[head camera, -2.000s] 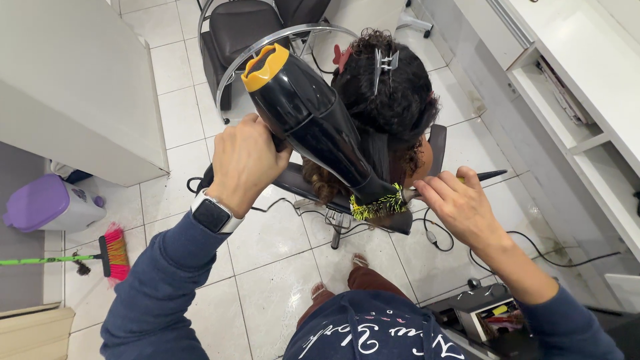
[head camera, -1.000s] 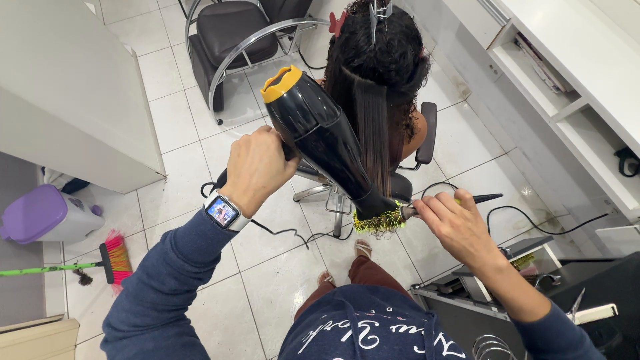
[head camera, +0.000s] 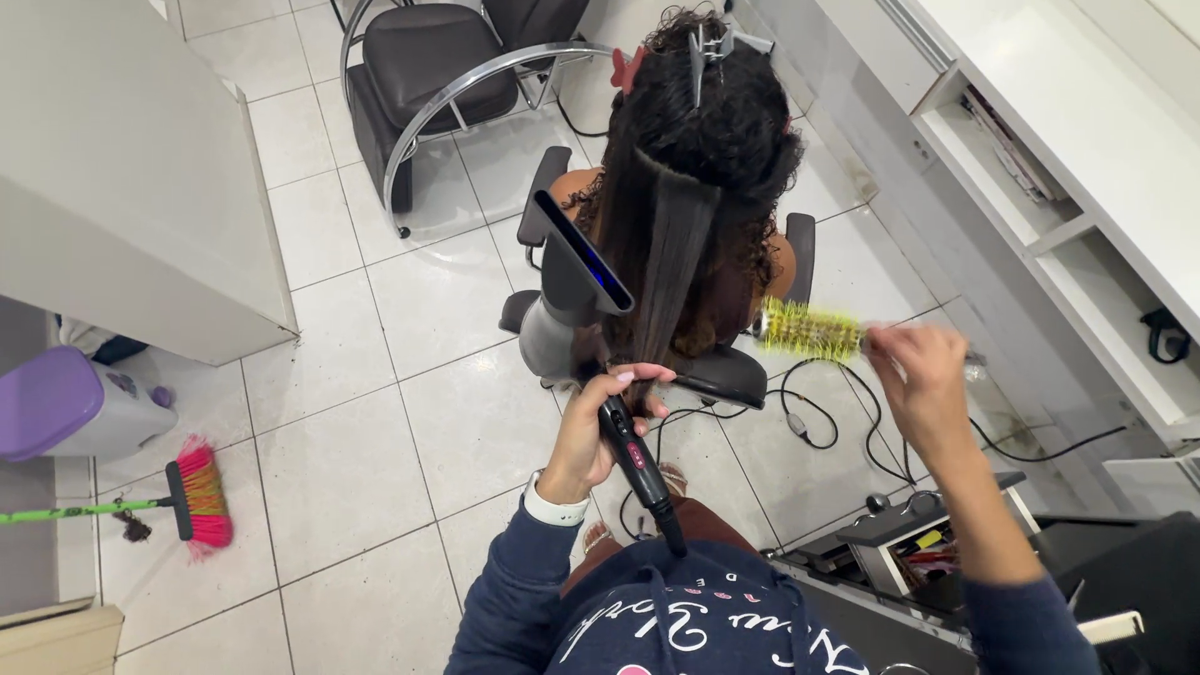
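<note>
A seated person's dark hair (head camera: 698, 141) hangs down the back, its crown curly and held up by a silver clip (head camera: 710, 52) and a red claw clip (head camera: 627, 70). A straight, smooth section (head camera: 677, 253) falls below the parting. My left hand (head camera: 600, 422) holds the black handle of a hair dryer (head camera: 637, 459), its flat nozzle pointing up beside the hair; the fingertips are at the hair ends. My right hand (head camera: 914, 375) grips a round brush (head camera: 811, 333) with yellow-green bristles, apart from the hair at its right.
A black salon chair (head camera: 431, 66) stands behind at the left. Below right is a trolley (head camera: 900, 544) with tools, near a cable (head camera: 872, 422) on the tiled floor. White shelving (head camera: 1078, 206) lines the right side. A broom (head camera: 197, 502) and a purple-lidded bin (head camera: 56, 403) are at the left.
The brush has left the hair and moved right. The dryer, earlier pointing down onto the brush, now has its nozzle up at the left of the hair.
</note>
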